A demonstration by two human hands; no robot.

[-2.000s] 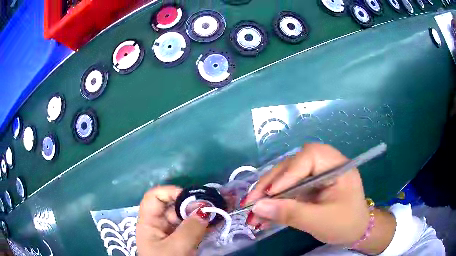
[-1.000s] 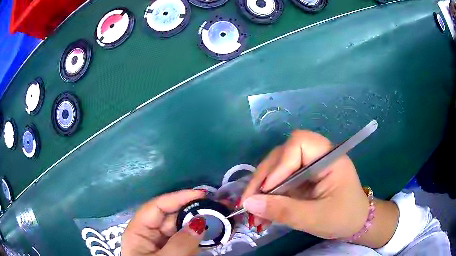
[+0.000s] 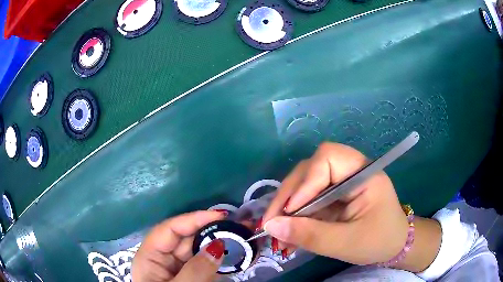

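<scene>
My left hand (image 3: 179,250) holds a round black disc (image 3: 207,231) near the bottom centre, its thumb on the pale centre face. A white arc sticker (image 3: 246,256) lies around that face inside the black rim. My right hand (image 3: 336,212) holds silver tweezers (image 3: 353,180) like a pen, with the tip at the arc's upper right edge. A sticker sheet (image 3: 118,250) with rows of white arcs lies partly under my left hand. More arcs show beneath and between both hands.
A used liner sheet (image 3: 358,118) with faint arc outlines lies beyond my right hand. A green conveyor belt (image 3: 149,71) carries several discs, some with partly red faces (image 3: 139,14). A red bin (image 3: 38,16) and blue surface (image 3: 11,60) are at the upper left.
The white arc, earlier raised at the tweezers' tip, now lies on the disc face. The view has shifted, and the disc faces upward more. Over the last second the hands have barely moved.
</scene>
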